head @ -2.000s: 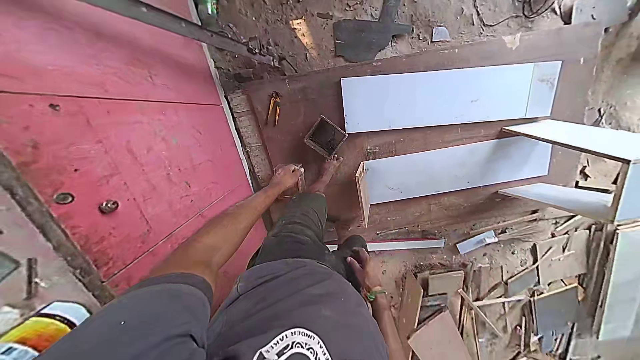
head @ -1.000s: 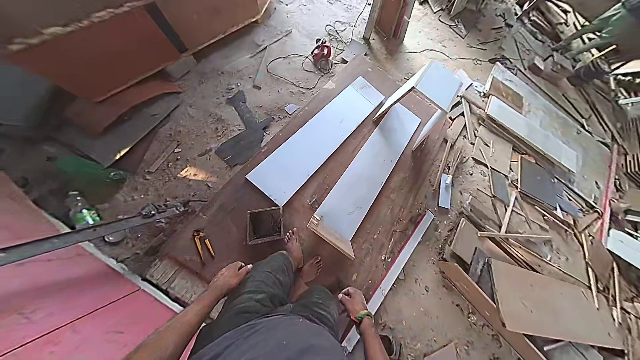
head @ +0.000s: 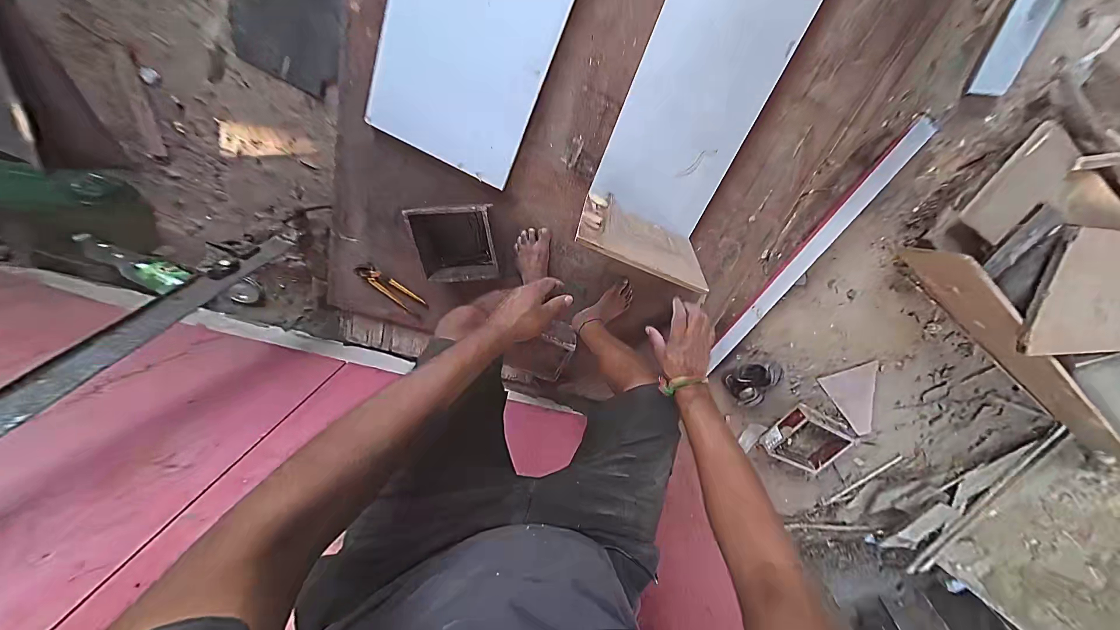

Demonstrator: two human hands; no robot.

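Observation:
My left hand (head: 528, 310) is over my knee, fingers loosely apart, holding nothing. My right hand (head: 684, 339), with a green band at the wrist, hangs open just below the wooden end piece (head: 647, 248) of a white board (head: 700, 105). A second white board (head: 464, 87) lies to the left on the brown wooden panel (head: 595, 105). Beside my feet stands an open-topped square box (head: 451, 243), dark inside. Yellow-handled pliers (head: 391, 289) lie left of it.
A pink panel (head: 201, 411) runs below and left, crossed by a metal bar (head: 131, 337). A narrow white strip (head: 822, 236) lies right of the brown panel. Wood offcuts (head: 997, 289) are heaped at the right, with a small box frame (head: 807, 439) on the ground.
The view has moved and tilted down strongly. My right hand has lifted away from my leg and its fingers have spread.

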